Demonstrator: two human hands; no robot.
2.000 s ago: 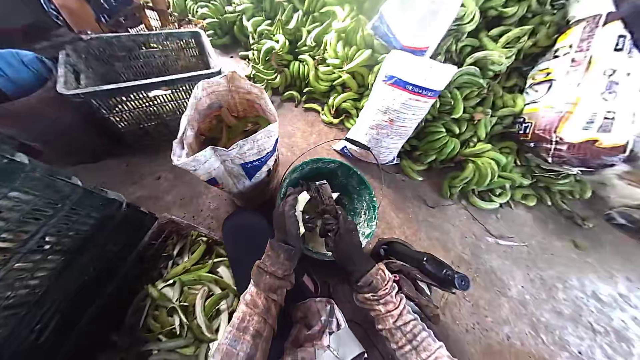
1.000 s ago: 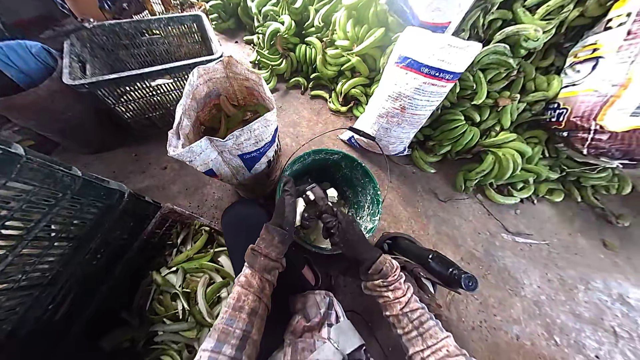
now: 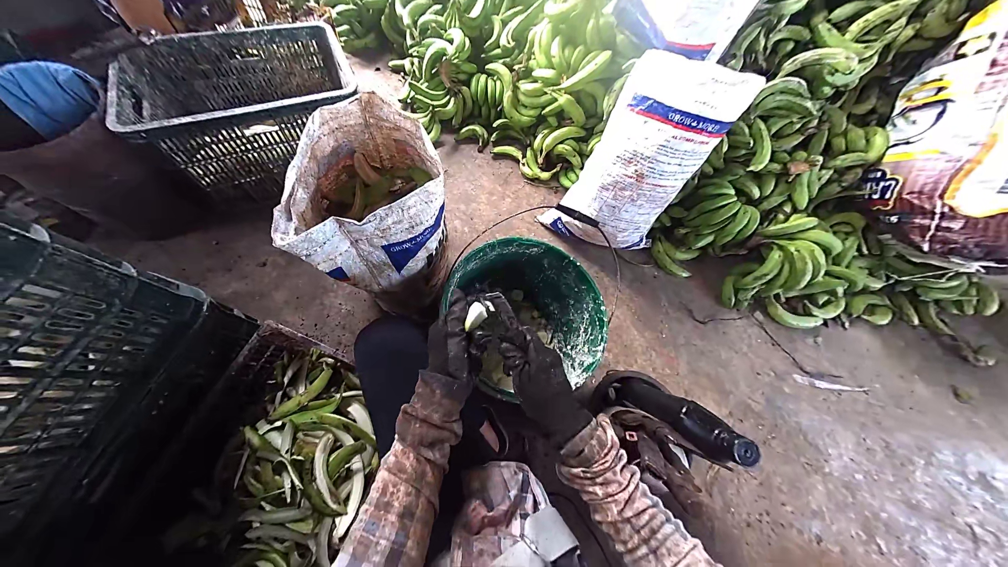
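Dark gloves cover both hands, which are close together over a green plastic bucket (image 3: pixel 579 303) with a wire handle. My left hand (image 3: pixel 453 339) grips a pale peeled piece of green banana or plantain (image 3: pixel 476 315) near the bucket's left rim. On its right, the fingers of my right hand (image 3: pixel 531 362) are curled near that piece; a thin implement seems to be between them, but its kind cannot be told. Pale cut pieces and liquid lie in the bucket, whose inner wall has whitish residue.
An open woven sack (image 3: pixel 370 244) stands left of the bucket, beyond it a plastic crate (image 3: pixel 236 118). Peels (image 3: pixel 315 465) fill a low crate at lower left. Green bananas or plantains (image 3: pixel 787 260) and a white sack (image 3: pixel 654 150) lie ahead; a black object (image 3: pixel 685 417) sits right.
My hands have shifted to the bucket's left side. The larger pale pieces seen at the hands earlier have given way to one small piece in my left hand.
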